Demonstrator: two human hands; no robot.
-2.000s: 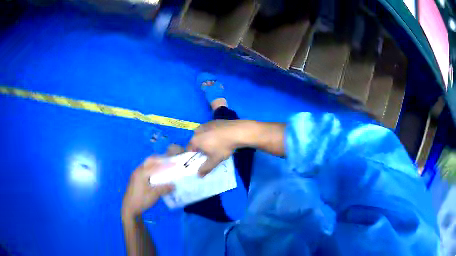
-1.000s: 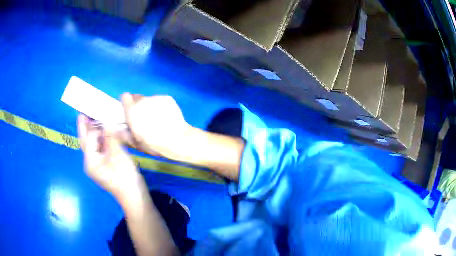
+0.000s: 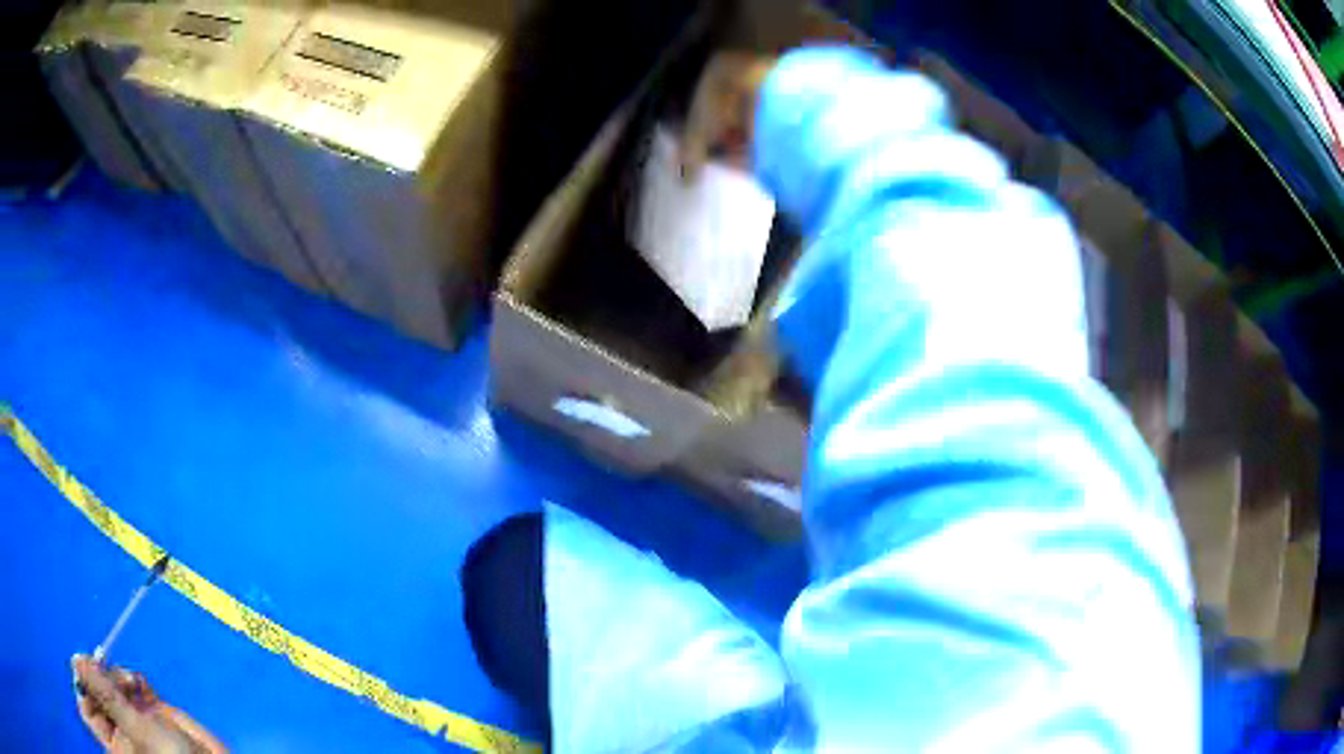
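Observation:
My right hand (image 3: 725, 115) is blurred and partly hidden by its light blue sleeve. It reaches into an open brown carton (image 3: 634, 361) and grips the upper end of a white product box (image 3: 705, 243). The box is tilted inside the dark carton; whether it touches anything there cannot be told. The carton has a small white label on its side. My left hand (image 3: 140, 714) is at the bottom left, cut off by the edge. It holds a thin pen (image 3: 128, 616) with its dark tip pointing up and away, over the floor.
Closed brown cartons with black printed marks (image 3: 332, 89) stand at the upper left. More open cartons (image 3: 1235, 516) line up to the right, partly behind my arm. The bench edge (image 3: 1231, 125) is at the upper right. A yellow line (image 3: 266, 631) crosses the blue floor.
My hands were together at the white box over the floor; now they are apart. My right hand has moved the box into the carton. The view has shifted, bringing closed cartons into sight.

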